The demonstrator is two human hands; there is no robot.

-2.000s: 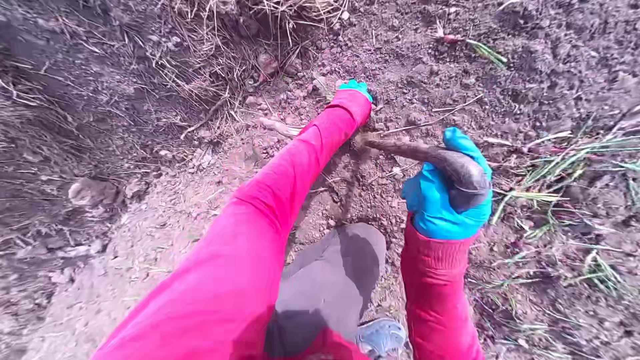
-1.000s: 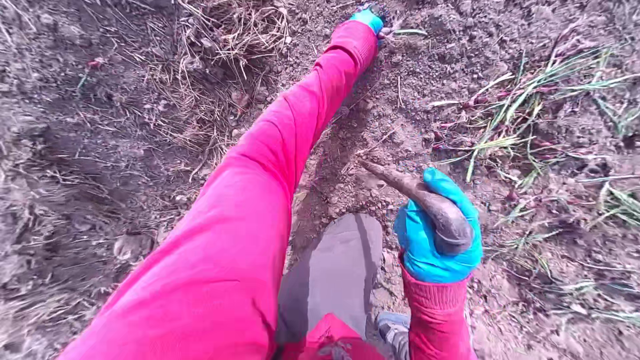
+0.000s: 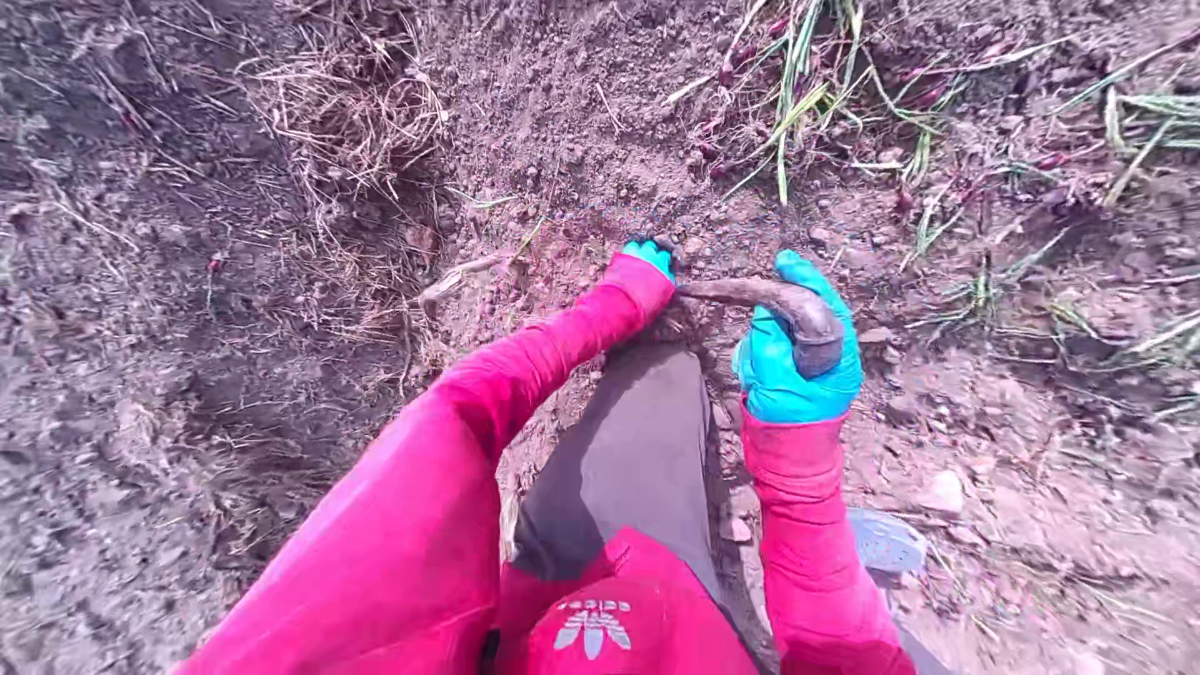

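My right hand (image 3: 802, 347), in a turquoise glove, is closed around a curved brown horn-like tool (image 3: 750, 292), perhaps of wood or horn. Its thinner end points left, close to my left wrist. My left hand (image 3: 653, 255), gloved alike, is down at the soil just beyond my knee. A small dark lump shows at its fingertips, but whether the fingers grip it cannot be told. Pulled onions with green leaves and reddish-purple bulbs (image 3: 797, 84) lie on the ground ahead and to the right.
Dry grass and roots (image 3: 366, 122) lie at the upper left, with a pale stick (image 3: 459, 279) nearer my left arm. More green leaves (image 3: 1167, 122) spread at the far right. A pale stone (image 3: 945, 491) rests near my shoe (image 3: 886, 542) at the lower right.
My left hand, stretched far forward a second ago, is back close to my knee and the tool's thin end. My right hand keeps hold of the tool. The view has shifted.
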